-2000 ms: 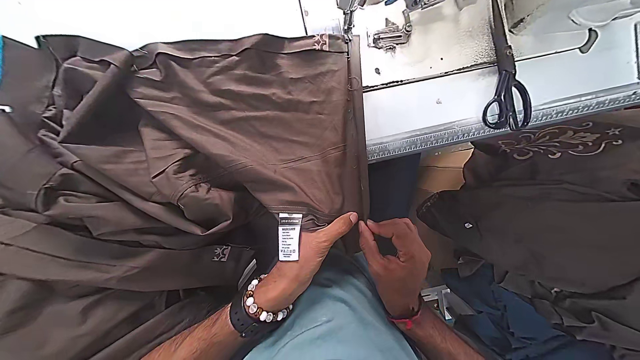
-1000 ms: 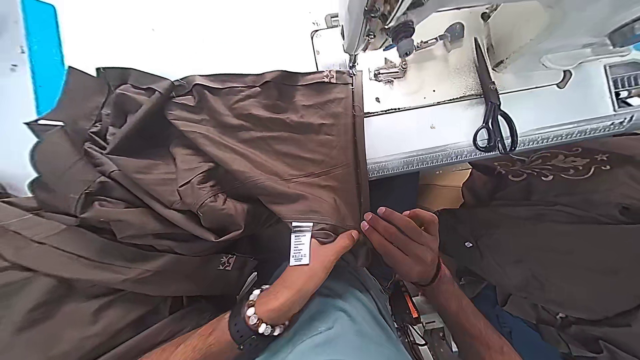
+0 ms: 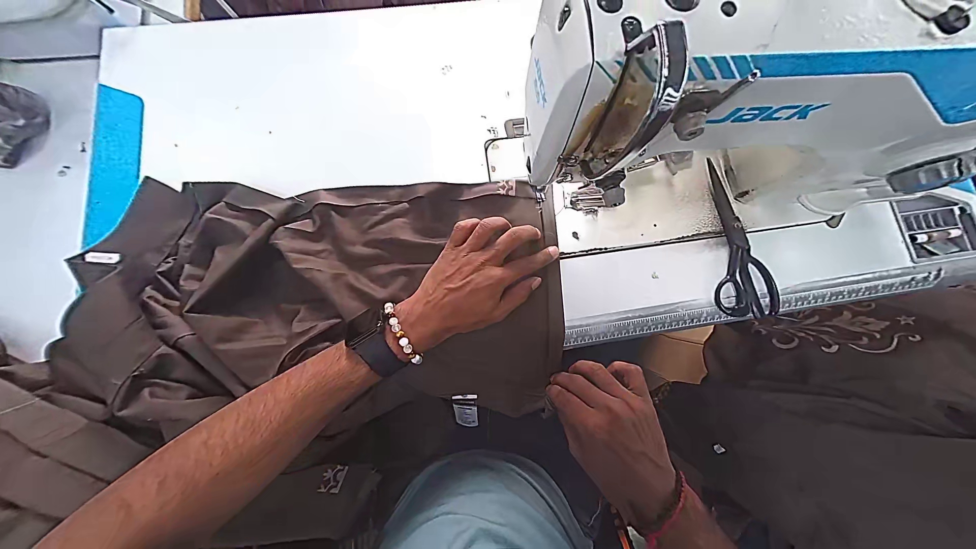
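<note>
A dark brown garment (image 3: pixel 351 252) lies bunched across the white table, its folded hem running down from the needle area of a Jack sewing machine (image 3: pixel 762 99). The presser foot (image 3: pixel 540 195) meets the top end of that hem. My left hand (image 3: pixel 488 278) lies on the cloth with its fingers spread, fingertips near the hem just below the foot. Lower down, my right hand (image 3: pixel 606 427) pinches the hem's bottom corner between thumb and fingers. A white label (image 3: pixel 465 410) hangs from the garment's lower edge, left of my right hand.
Black-handled scissors (image 3: pixel 740 259) rest on the machine bed at the right, over the edge ruler (image 3: pixel 648 329). More dark cloth with light embroidery (image 3: pixel 839 328) hangs at the lower right, beside a piece of cardboard (image 3: pixel 679 354). The tabletop (image 3: pixel 305 99) extends behind the garment.
My left hand has let go of the cloth near the label and moved up onto the garment, close to the machine. My right hand remains at the hem's lower end. The view has tilted up.
</note>
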